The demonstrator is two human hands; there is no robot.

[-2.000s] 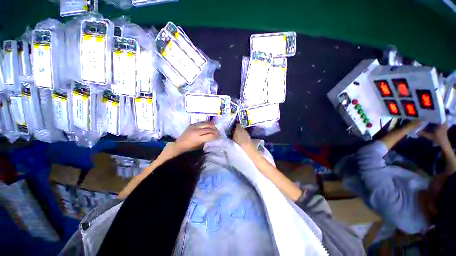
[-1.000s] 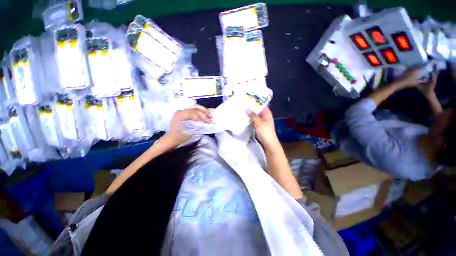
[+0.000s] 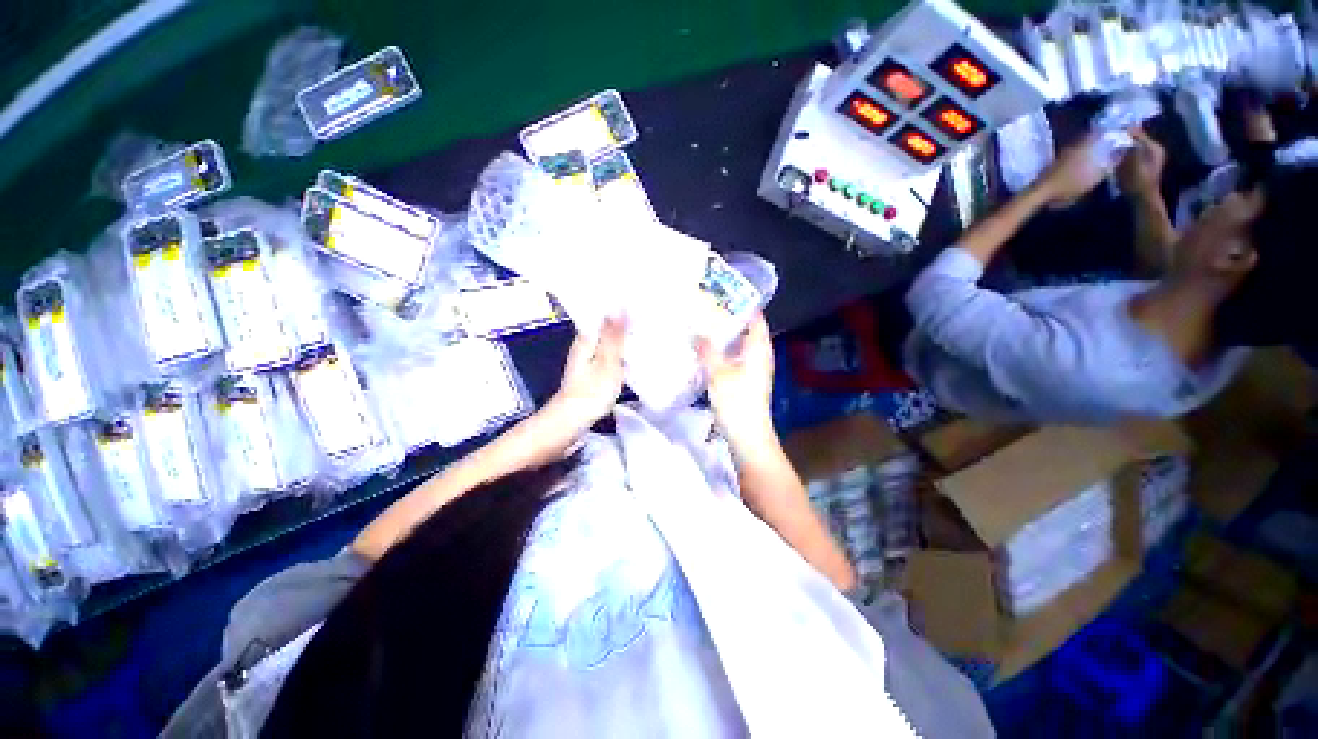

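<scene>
My left hand [image 3: 594,371] grips the lower left side of a clear bubble bag [image 3: 509,217], whose dimpled end sticks up to the left. My right hand [image 3: 740,378] holds a power bank unit [image 3: 730,289] by its lower edge, at the right side of the bag. The unit's circuit board end shows; glare hides how far it sits in the bag. Behind the bag, bare units [image 3: 581,127] lie on the black bench. Another unit [image 3: 506,306] lies flat just left of my left hand.
Bagged units [image 3: 174,293] overlap along the bench at left. One unit [image 3: 359,93] lies on the green belt [image 3: 477,58]. A tester with red displays [image 3: 903,123] stands at right, beside a seated person [image 3: 1070,325]. Open cartons [image 3: 1048,505] stand on the floor at lower right.
The view has turned, and the tester appears further left. Both hands have come up from the bench edge; the bag now stands spread between them, with the unit in my right hand.
</scene>
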